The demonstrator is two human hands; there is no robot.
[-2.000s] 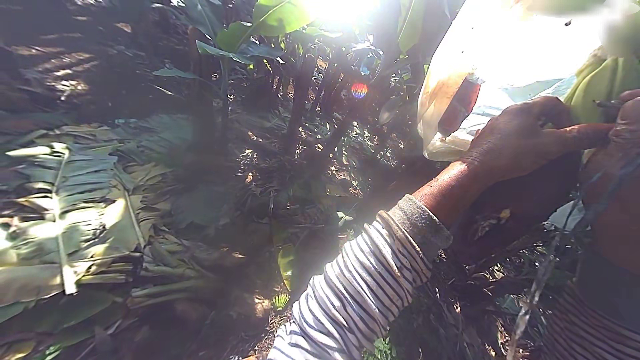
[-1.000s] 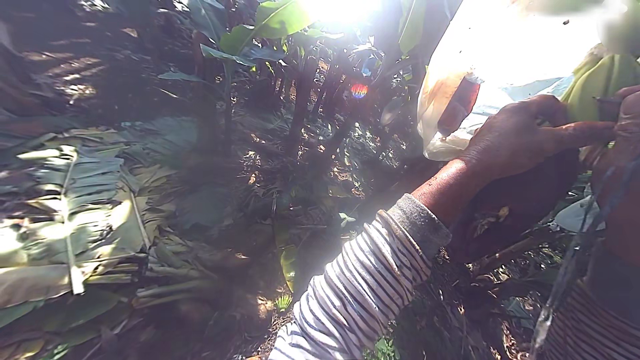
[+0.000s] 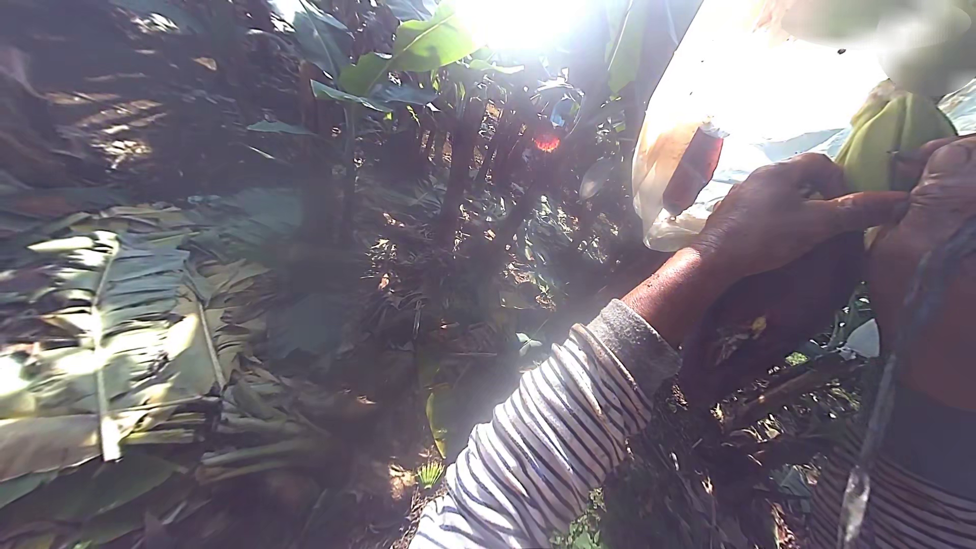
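Note:
At the right, green bananas [image 3: 892,141] show below a pale translucent plastic bag [image 3: 663,183] lit strongly by the sun. My left hand [image 3: 778,213], in a striped sleeve, is at the bag's lower edge, its thumb and fingers close to the lower end of the fruit; what it grips is not clear. My right hand [image 3: 930,198] meets the left thumb beside the bananas at the right edge, partly cut off. Its fingers are bent, and their hold is hidden. A thin, blurred strip [image 3: 877,404] hangs down in front of the right forearm.
Large cut banana leaves [image 3: 99,335] lie piled on the ground at the left. Banana plants with upright green leaves [image 3: 435,42] stand behind, in strong glare. Dry litter and stalks cover the shaded ground. A dark reddish mass [image 3: 778,313] hangs below my hands.
The thin strip by my right forearm has swung or shifted to the right. Both hands stay close together at the fruit, with little plain movement.

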